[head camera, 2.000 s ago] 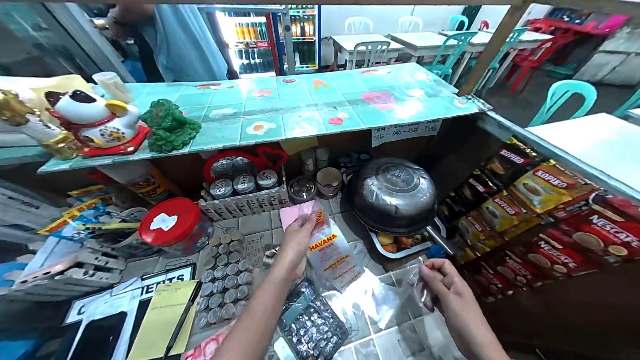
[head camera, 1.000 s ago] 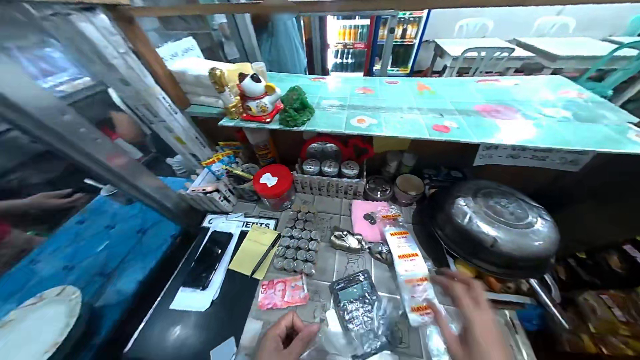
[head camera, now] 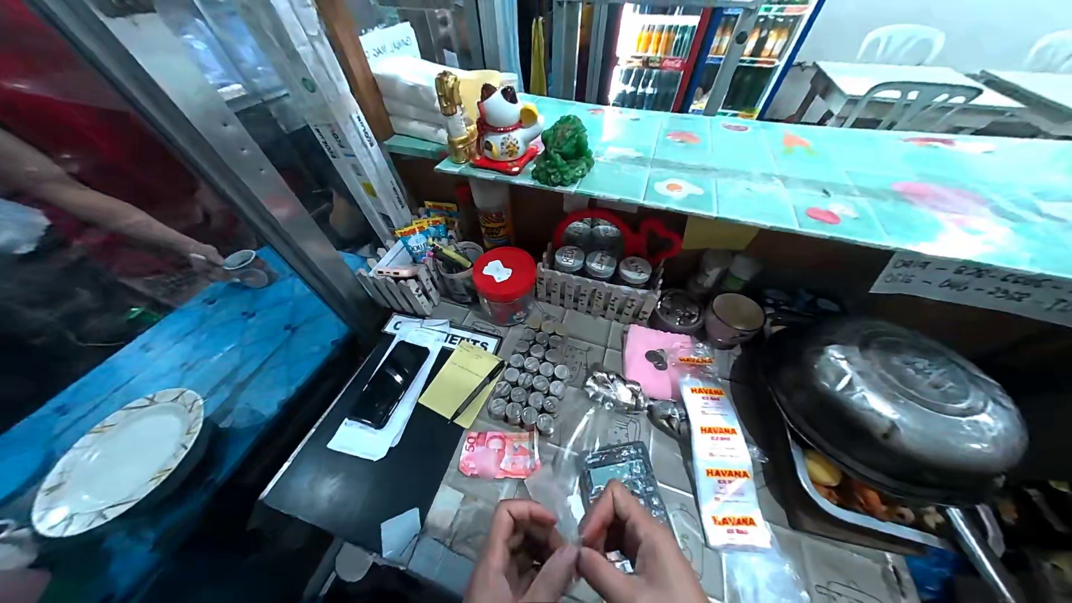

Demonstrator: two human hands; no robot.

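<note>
My left hand (head camera: 523, 548) and my right hand (head camera: 628, 544) meet at the bottom centre, fingertips pinching a clear plastic bag (head camera: 578, 435) between them. Behind my right hand lies a calculator (head camera: 624, 465) in clear plastic. To its right is a printed strip of plastic ice bags (head camera: 724, 461). A red banknote (head camera: 499, 455) lies left of the bag, with stacked coins (head camera: 532, 381) beyond it. A pink cloth or paper (head camera: 649, 360) with a few coins on it is farther back.
A phone (head camera: 392, 381), yellow notepad (head camera: 461, 381) and pen lie on a black folder (head camera: 352, 490) at left. A red-lidded jar (head camera: 505, 285) stands behind. At right, a large metal wok-like lid (head camera: 904, 410) partly covers a food tray (head camera: 837, 511). A person's arm (head camera: 100, 201) shows beyond the glass.
My hands were apart in both earlier frames and are now together on the clear bag. My right hand has moved away from the strip of ice bags. The view has swung left.
</note>
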